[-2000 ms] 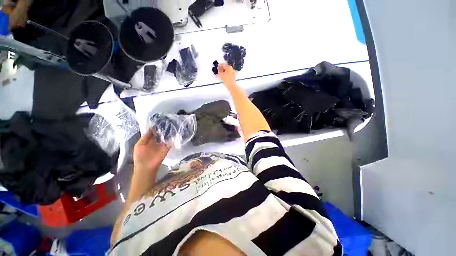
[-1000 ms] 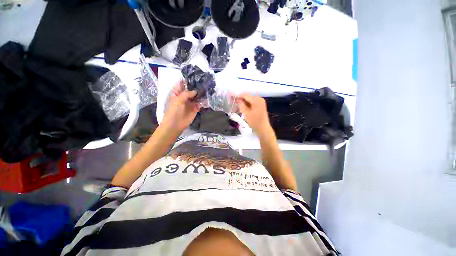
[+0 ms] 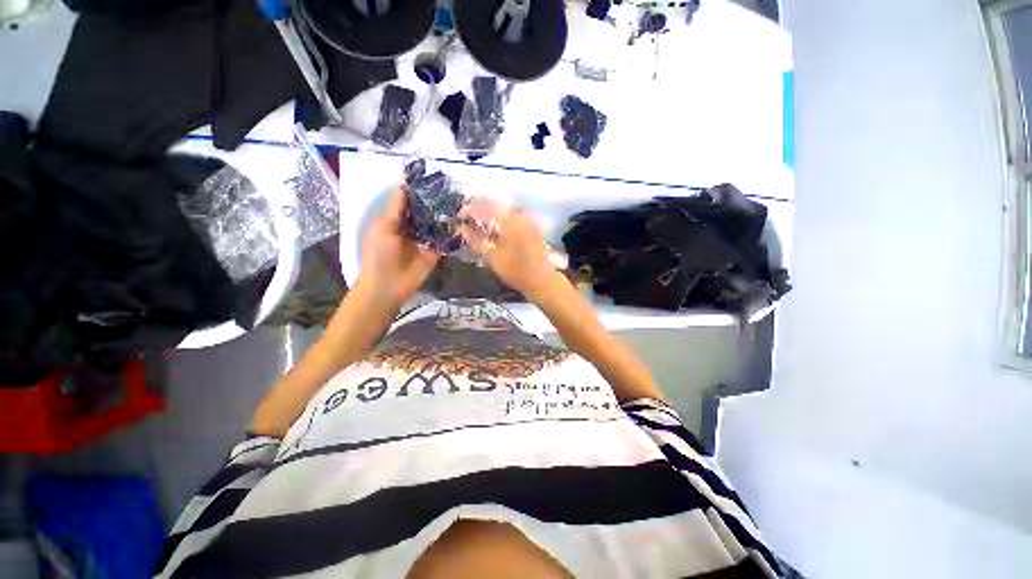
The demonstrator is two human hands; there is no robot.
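Observation:
A clear polybag with small black pieces (image 3: pixel 432 206) is between my two hands, over the white tray in front of my body. My left hand (image 3: pixel 395 251) grips its left side. My right hand (image 3: pixel 506 240) is closed on the film at its right side; its fingertips are blurred. On the white table behind lie a bag with dark contents (image 3: pixel 394 114), another clear bag with black pieces (image 3: pixel 481 117), a tiny black piece (image 3: pixel 541 136) and a dark bundle (image 3: pixel 583 124).
Black cut fabric parts (image 3: pixel 679 249) fill the tray at right. Large black garments (image 3: pixel 102 243) and crumpled clear film (image 3: pixel 232 215) lie at left. Two round black discs (image 3: pixel 512 34) stand at the back. A red crate (image 3: pixel 74 409) and blue material (image 3: pixel 96 526) are on the floor at left.
My right hand was first at the dark bundles on the table while my left held the clear bag. Both hands are now together at the bag, the right closer in than a second ago.

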